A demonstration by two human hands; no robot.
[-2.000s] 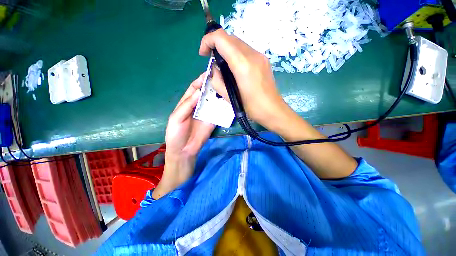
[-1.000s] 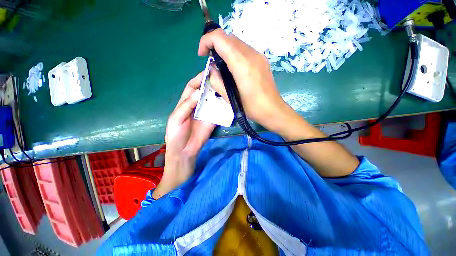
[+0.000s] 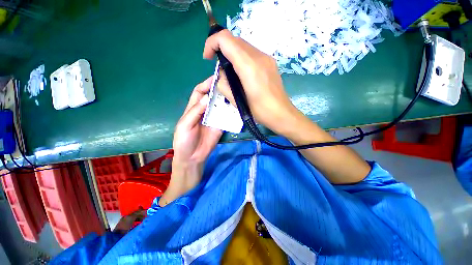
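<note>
My left hand (image 3: 194, 129) holds a white plastic housing (image 3: 223, 115) tilted above the bench's front edge; a small dark hole shows in it. My right hand (image 3: 253, 72) grips the black handle of a soldering iron (image 3: 232, 77) over the housing. The iron's metal end (image 3: 208, 11) points up and away, past the housing, and its far end is cut off by the frame's top edge. My right hand hides part of the housing. The black cable (image 3: 310, 146) runs along my right forearm to the right.
A big heap of translucent strips (image 3: 315, 33) lies beyond my right hand, a small heap (image 3: 36, 82) at far left beside white housings (image 3: 73, 84). Another white housing (image 3: 442, 71) lies right, near a blue box (image 3: 416, 11). Red crates (image 3: 67, 207) and a red stool (image 3: 139, 194) stand below.
The iron's metal end has swung slightly left, and the housing has shifted slightly. A blue sleeve and part of another person have appeared at lower left, by the red stool.
</note>
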